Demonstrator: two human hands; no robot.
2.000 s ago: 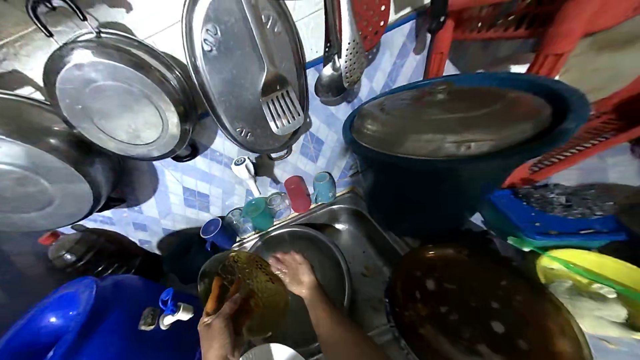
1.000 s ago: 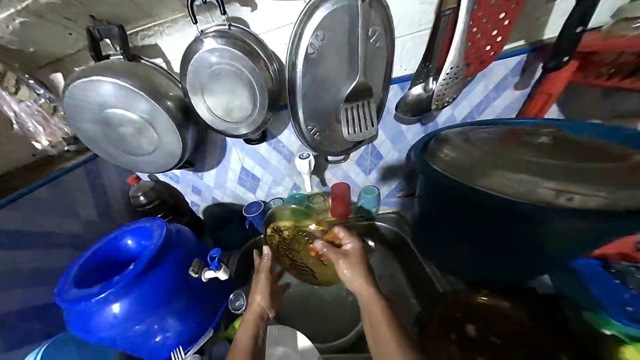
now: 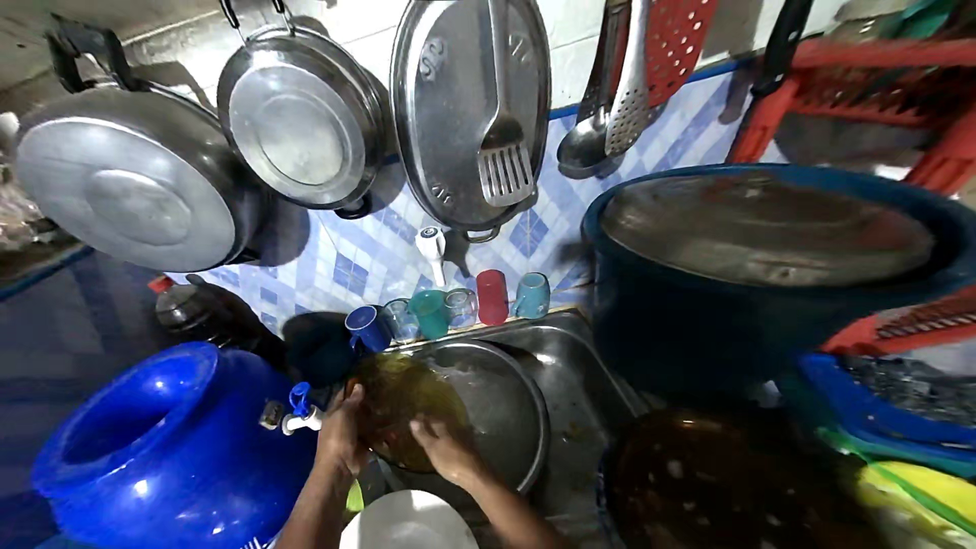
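A yellowish see-through dish (image 3: 412, 408) is tilted over a round metal basin (image 3: 507, 412) in the steel sink (image 3: 568, 381). My left hand (image 3: 343, 431) grips the dish at its left edge. My right hand (image 3: 446, 450) lies against its lower right part, fingers spread; whether anything is under the palm cannot be told. A white plate (image 3: 409, 522) is just below, between my forearms. Behind the basin, mugs and glasses stand in a row, among them a blue mug (image 3: 367, 328), a green cup (image 3: 429, 313) and a red cup (image 3: 492, 296).
A blue water jar (image 3: 206, 450) with a tap (image 3: 303, 415) stands left. Right are a large dark-blue tub (image 3: 663, 328) with a metal lid (image 3: 762, 229) and a dark basin of brown liquid (image 3: 709, 473). Pots (image 3: 137, 183) and a slotted turner (image 3: 503, 152) hang on the wall above the white faucet (image 3: 432, 248).
One second ago my right hand held something orange against the dish; now its fingers are spread on the dish and no orange shows. My left hand has moved up along the dish's left edge.
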